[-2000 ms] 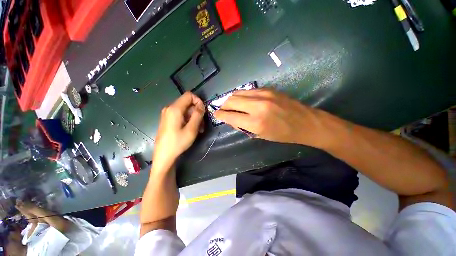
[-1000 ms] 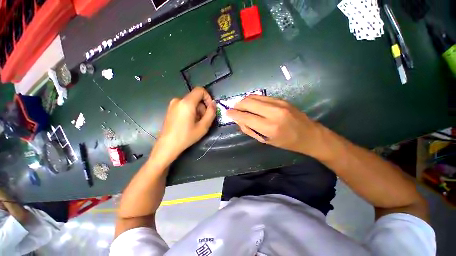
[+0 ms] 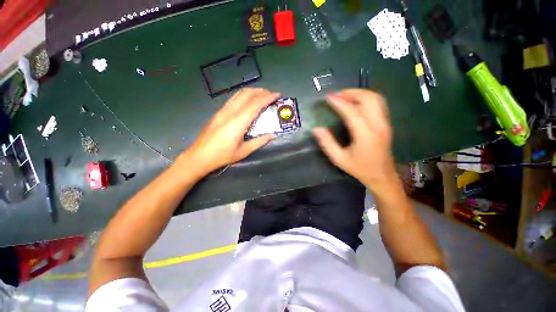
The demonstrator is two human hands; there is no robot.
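An open phone (image 3: pixel 286 114) with a white board area, a dark edge and a round gold-yellow disc lies on the green mat in front of me. My left hand (image 3: pixel 235 125) holds its left end, with fingers on the top edge and thumb at the bottom edge. My right hand (image 3: pixel 359 131) is just right of the phone, not touching it, with thumb and fingers apart and nothing in it. The black back cover frame (image 3: pixel 230 72) lies flat above my left hand. Dark slim tweezers (image 3: pixel 364 77) seem to lie above my right hand.
A red plug-like block (image 3: pixel 284 27) and black card with gold emblem (image 3: pixel 258 25) lie at the back. White label sheet (image 3: pixel 389 34), yellow-banded pen (image 3: pixel 421 79) and lime-green screwdriver (image 3: pixel 498 97) lie right. Red block (image 3: pixel 97 175) and black pen (image 3: pixel 50 189) lie left. Shelves stand lower right.
My right hand has let go of the phone and moved right, opening. The disc on the phone now shows. My left hand has spread over the phone's left end. The view has shifted right.
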